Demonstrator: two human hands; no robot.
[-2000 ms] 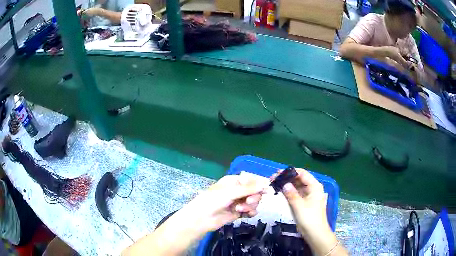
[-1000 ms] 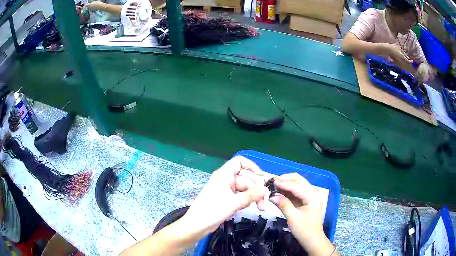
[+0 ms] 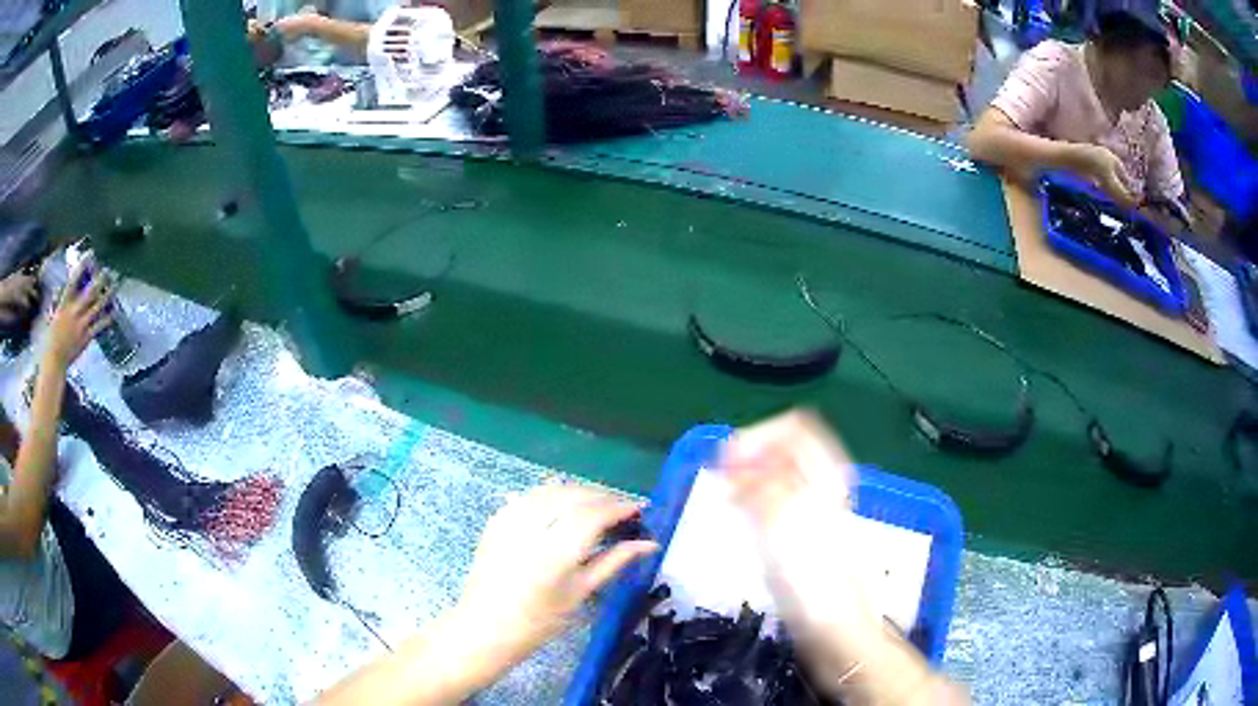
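My left hand [image 3: 552, 559] is at the left rim of the blue parts tray [image 3: 942, 517], fingers curled around a small black plastic part [image 3: 625, 532], mostly hidden by the fingers. My right hand [image 3: 797, 476] is blurred above the tray's far part; whether it holds anything cannot be told. Black plastic parts [image 3: 697, 659] lie heaped at the tray's near end. A white liner [image 3: 890, 568] shows beneath them. A black headband [image 3: 320, 531] with a thin wire lies on the bench at left.
The green belt [image 3: 580, 304] beyond the tray carries several black bands [image 3: 766, 361]. At left lie a cable bundle [image 3: 152, 476] and black cloth [image 3: 184, 372]; another person's hand [image 3: 83, 315] is at a can. A green post [image 3: 262, 193] rises beside the bench. A coiled cable [image 3: 1148, 646] is right.
My hands have parted: the left moved left with the small part, the right up and away. The bands on the belt shifted right in view. Another person's arm appeared at far left.
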